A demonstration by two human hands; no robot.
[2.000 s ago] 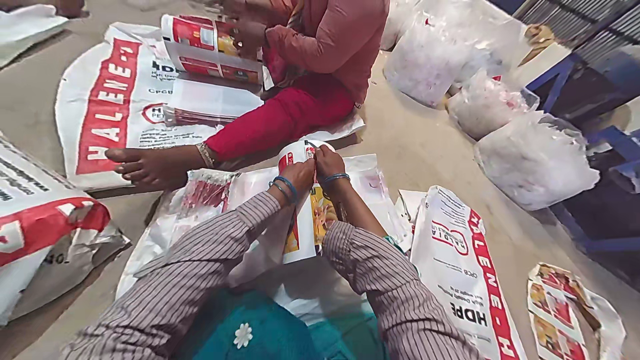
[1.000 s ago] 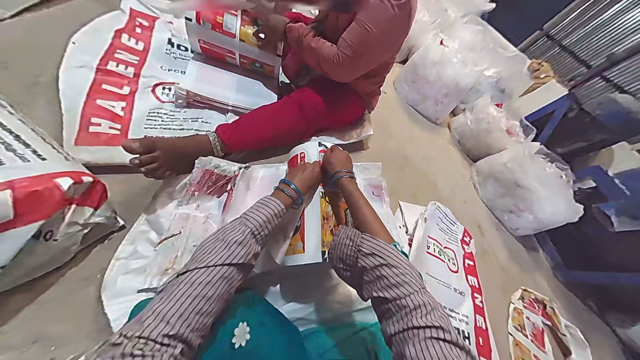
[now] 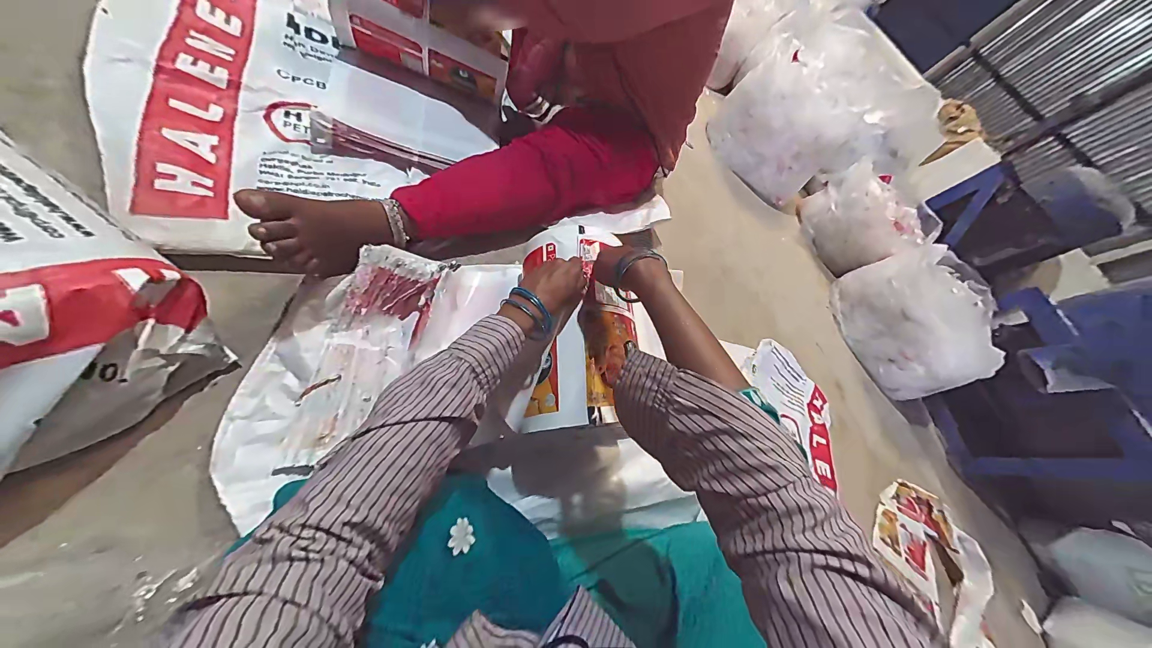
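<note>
Both hands are at the far end of a curved, printed white plastic sheet (image 3: 562,378) lying over my lap. My left hand (image 3: 556,290), with blue bangles at its wrist, pinches the sheet's top near the middle. Close beside it, my right hand (image 3: 621,270) grips the sheet's right part, its fingers curled and partly hidden. Red and food-coloured print shows on the sheet between and below the hands. Left of them, a clear plastic bundle with reddish strips (image 3: 391,297) rests on a white woven sack (image 3: 261,432).
Another person's bare foot (image 3: 315,229) and red-clad leg (image 3: 531,180) lie just beyond my hands, beside a lettered sack (image 3: 117,135). Filled clear plastic bags (image 3: 913,324) stand at the right near a blue metal frame (image 3: 1053,463). A printed scrap (image 3: 918,540) lies at the lower right.
The other person's upper body has leaned nearer, over the leg. Both of my hands stay at the far end of the printed sheet.
</note>
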